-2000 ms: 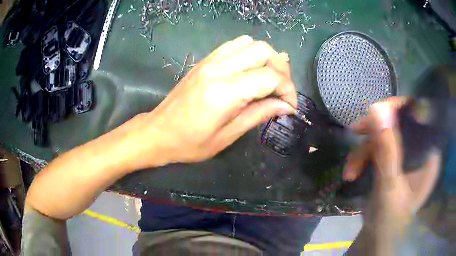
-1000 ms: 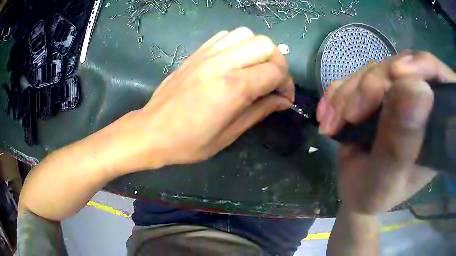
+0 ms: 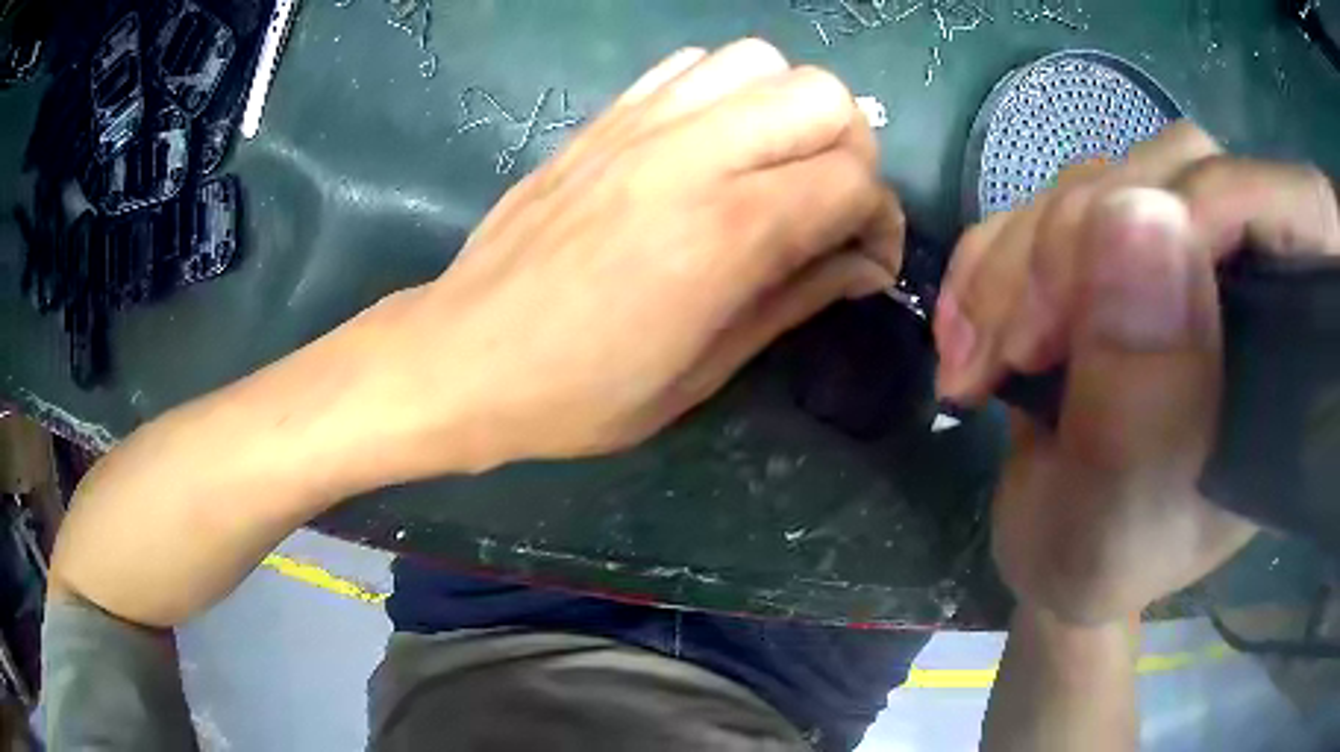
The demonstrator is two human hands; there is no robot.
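Note:
My left hand [image 3: 661, 265] reaches in from the left, its fingertips pinched on a thin silver metal piece [image 3: 905, 300] at the centre right. My right hand [image 3: 1117, 323] is wrapped around the thick black electric screwdriver [image 3: 1281, 389], whose body runs off toward the right edge. The right fingertips are close to the metal piece. A dark housing [image 3: 852, 385] lies in shadow under and beside the left fingertips; its details cannot be made out. The screwdriver's tip is hidden behind the right fingers.
A round grey perforated tray [image 3: 1061, 129] lies behind my right hand. A heap of black housings [image 3: 147, 162] is at the upper left beside a white strip [image 3: 269, 66]. Loose silver pieces [image 3: 522, 125] lie at the back. A small white scrap [image 3: 945, 422] lies near the right fingers.
My right hand has come in from the right with the screwdriver, close to the left fingertips, and now partly covers the tray. The left hand keeps its pinch, slightly shifted in the picture.

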